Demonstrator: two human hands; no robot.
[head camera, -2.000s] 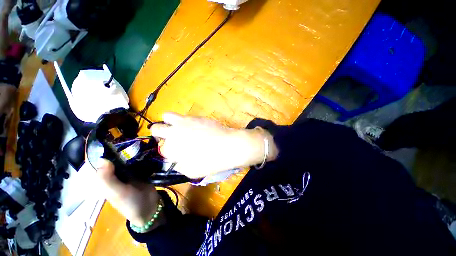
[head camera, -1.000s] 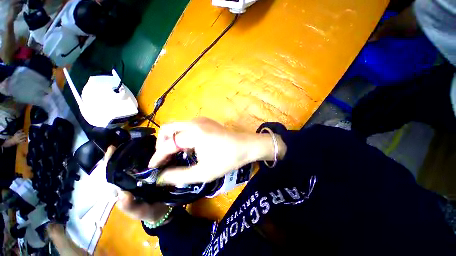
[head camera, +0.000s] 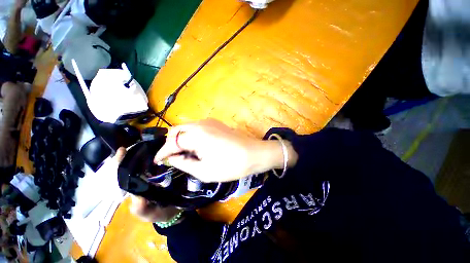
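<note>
My left hand (head camera: 149, 209) holds the glossy black rear housing shell (head camera: 131, 180) from below and its outer side. The shell is tilted with its opening toward me. The camera body (head camera: 247, 186), white outside with a black open interior, lies against the shell, close to my sweater. Wire leads (head camera: 164, 180) run inside between them. My right hand (head camera: 211, 149) is over the opening, thumb and fingertips pinched together on something small at the wires; the thing itself is too small to tell.
A white camera unit (head camera: 116, 95) with antennas stands beyond the shell. A black cable (head camera: 216, 51) crosses the orange tabletop (head camera: 288, 67). Black ball heads (head camera: 54, 154) lie at left by a white tray (head camera: 93, 226). A green mat (head camera: 154, 38) lies behind. A person's grey clothing (head camera: 447, 46) shows at upper right.
The shell, first held apart with its inside and pale label showing, is now turned and close against the camera body. My right fingers have moved into the opening. The whole view has shifted slightly.
</note>
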